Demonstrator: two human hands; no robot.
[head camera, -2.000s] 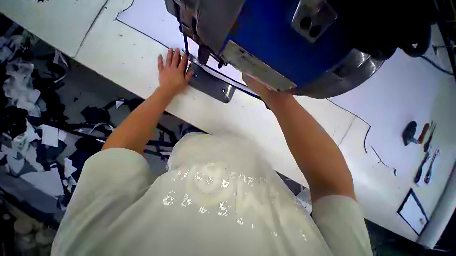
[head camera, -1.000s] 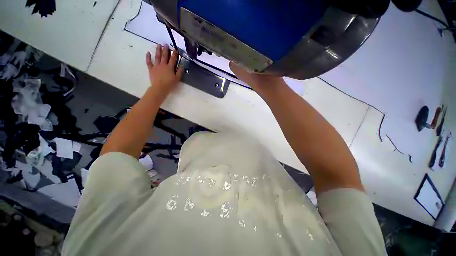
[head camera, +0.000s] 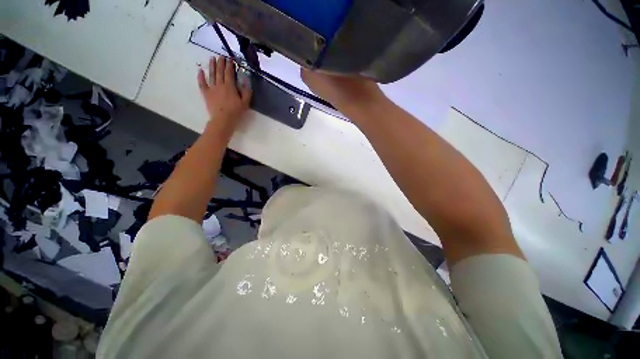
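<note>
The cutting machine's blue and silver motor body (head camera: 351, 35) fills the upper middle, cut off by the top edge. Its flat grey base plate (head camera: 281, 106) sits on the table near the table's front edge. My left hand (head camera: 223, 91) lies flat with fingers spread, beside the plate's left end, and seems to press on the table and paper edge. My right hand (head camera: 340, 87) is under the motor body; its fingers are hidden, so its grip does not show. The white paper marker (head camera: 547, 91) with a thin dark edge lies around and behind the machine.
On the pale table (head camera: 316, 154), a black fan-shaped plate with an orange-brown handle (head camera: 601, 170) and slim hand tools (head camera: 617, 217) lie at right, above a dark-framed white rectangle (head camera: 603, 280). Dark cloth (head camera: 70, 7) lies at upper left. Offcuts (head camera: 95, 203) litter the floor at left.
The machine has moved left along the paper's edge, its motor body now higher in the picture. My right hand has moved left with it. My left hand stays beside the base plate.
</note>
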